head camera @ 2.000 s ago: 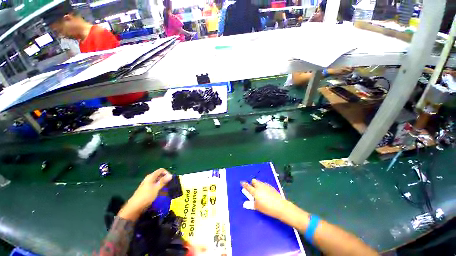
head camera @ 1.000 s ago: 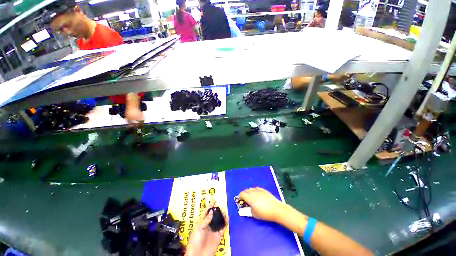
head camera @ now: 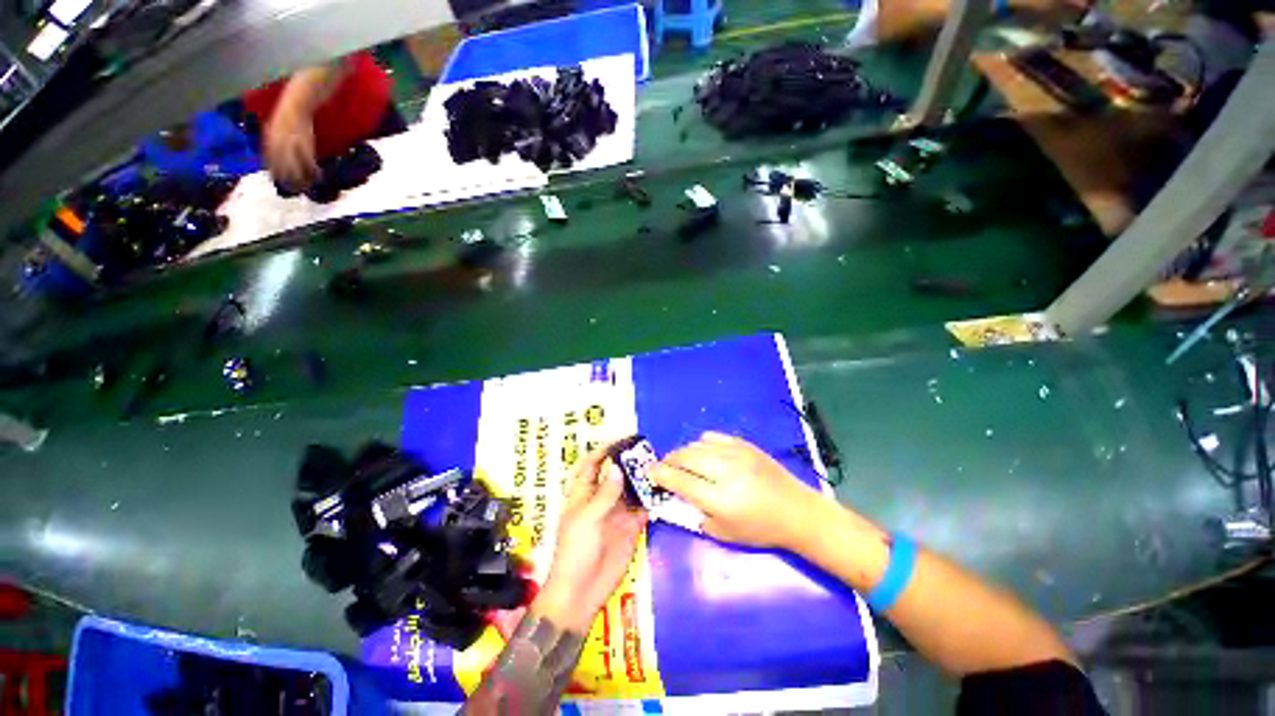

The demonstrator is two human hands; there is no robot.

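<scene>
A black plastic housing (head camera: 628,483) is held over the middle of the printed carton (head camera: 727,392). My left hand (head camera: 594,525) grips it from the left. A pale circuit board with small components (head camera: 643,464) shows at the housing's open face, and my right hand (head camera: 720,485) has its fingertips on it. How far the board sits inside cannot be told. A small white patch (head camera: 677,511) shows under my right fingers. Several black housings (head camera: 406,539) lie heaped on the carton's left side.
A blue bin (head camera: 210,657) with black parts stands at lower left. Loose boards (head camera: 699,199) lie on the green belt (head camera: 559,301). Across it are black housings (head camera: 531,119) on a white sheet, black cables (head camera: 790,87) and a person's hand (head camera: 291,147). A slanted post (head camera: 1175,210) stands right.
The view has tilted down. My left hand has brought the housing up to my right hand; the board that was in my right fingers is now at the housing.
</scene>
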